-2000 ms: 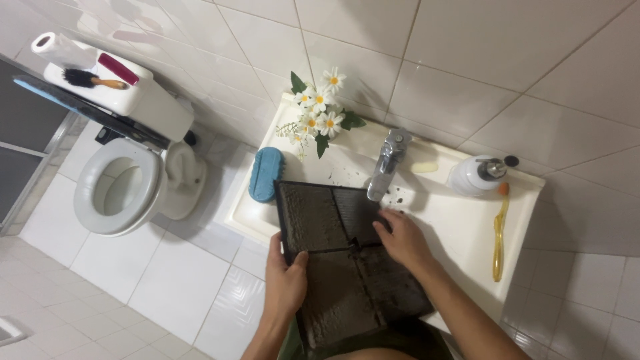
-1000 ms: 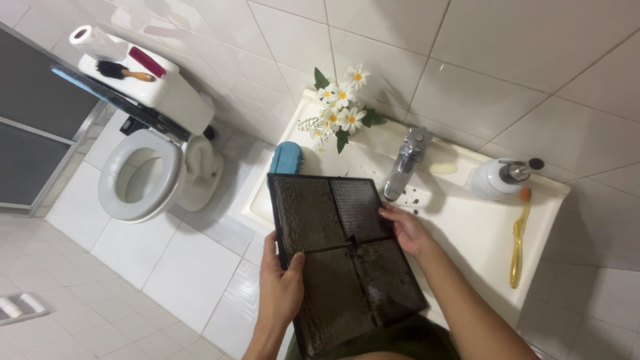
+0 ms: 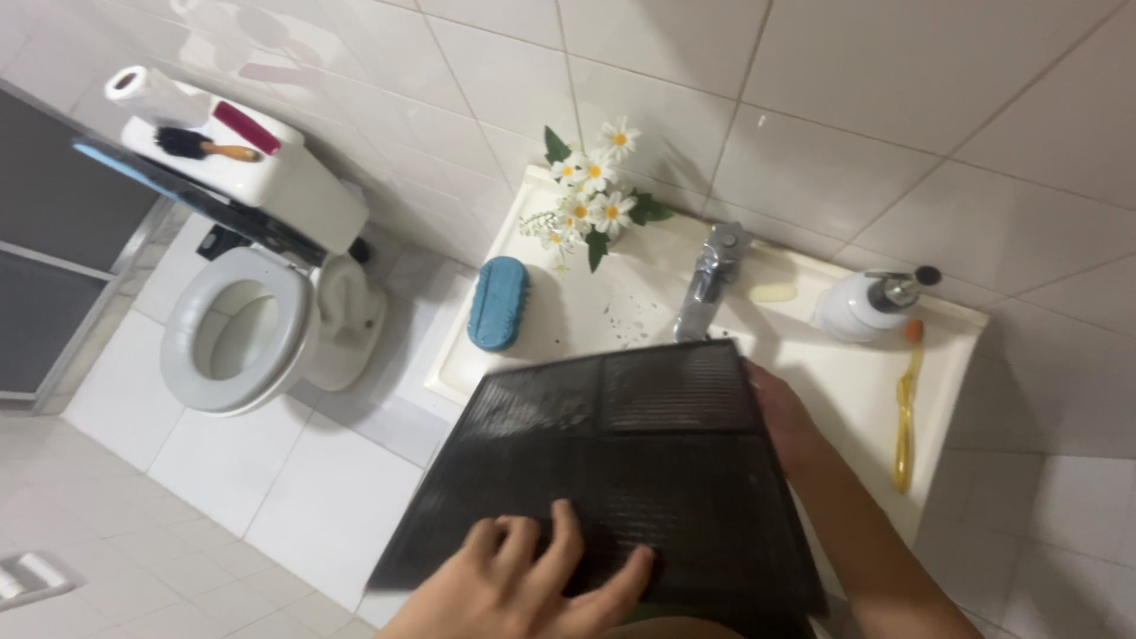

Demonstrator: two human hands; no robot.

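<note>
A dark, dirty, framed mesh filter panel [image 3: 683,479] is tilted over the near part of the cream washbasin [image 3: 954,355]. My right hand [image 3: 781,413] holds it by its right edge, the fingers partly hidden behind the frame. My left hand [image 3: 541,568] lies on the panel's near face with the fingers spread and bent. Just beyond the panel's far edge stands the chrome faucet [image 3: 710,280]. Dark specks of dirt lie in the basin beside the faucet.
A blue scrub brush [image 3: 499,303], artificial daisies [image 3: 590,191], a soap dispenser [image 3: 856,306] and a yellow toothbrush [image 3: 903,417] sit around the basin. At left is a toilet [image 3: 235,333]; its tank holds a paper roll [image 3: 155,93], a hairbrush [image 3: 204,146] and a red comb [image 3: 247,129].
My left hand has left the panel's left edge and is now on its near face. The panel has tilted, with its near side raised. My right hand still holds the right edge.
</note>
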